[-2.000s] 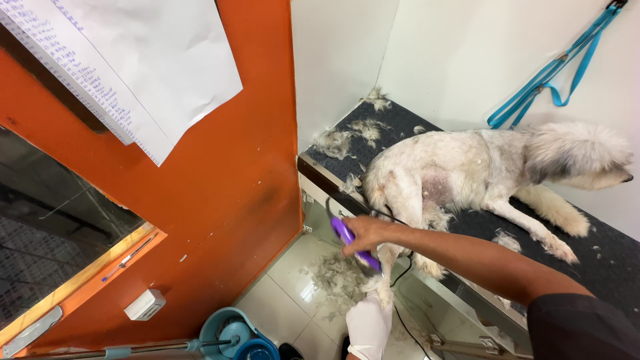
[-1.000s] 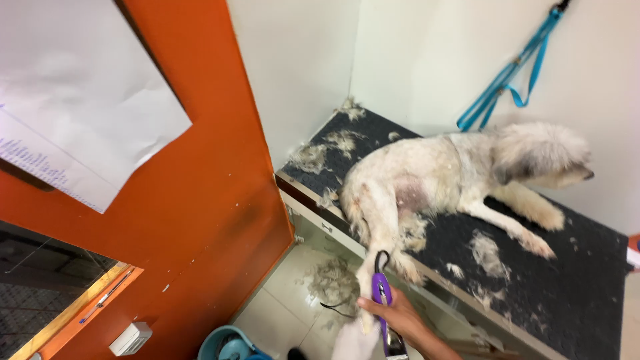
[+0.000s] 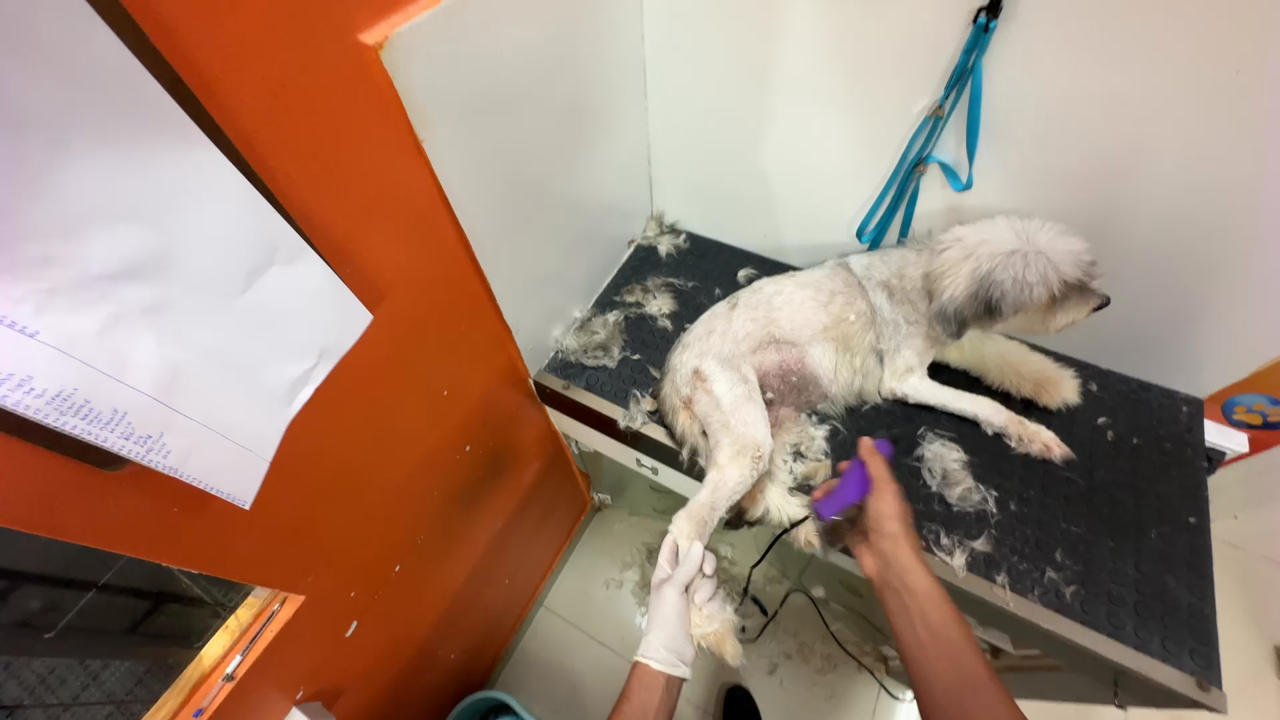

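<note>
A dog [image 3: 810, 320] with a closely clipped white coat and a fluffy grey and white head lies on its side on a black rubber-topped grooming table [image 3: 1110, 520]. My left hand [image 3: 678, 590], in a white glove, is closed around its hind leg [image 3: 735, 440] low down, over the table's front edge. In my bare right hand [image 3: 875, 505] are purple corded clippers [image 3: 853, 482], held beside the dog's belly and hind legs and apart from the raised leg. Their black cord [image 3: 815, 605] hangs below. The clipper head is blurred.
Clumps of cut fur [image 3: 595, 338] lie on the table and floor. A blue leash [image 3: 925, 150] hangs on the white wall. At left stands an orange partition [image 3: 400, 480] with paper sheets [image 3: 170, 240]; a teal bucket [image 3: 490, 706] is at the bottom.
My right hand and the clippers have moved from the hind leg to the right, in front of the belly. My left hand, largely hidden one second ago, now shows on the leg.
</note>
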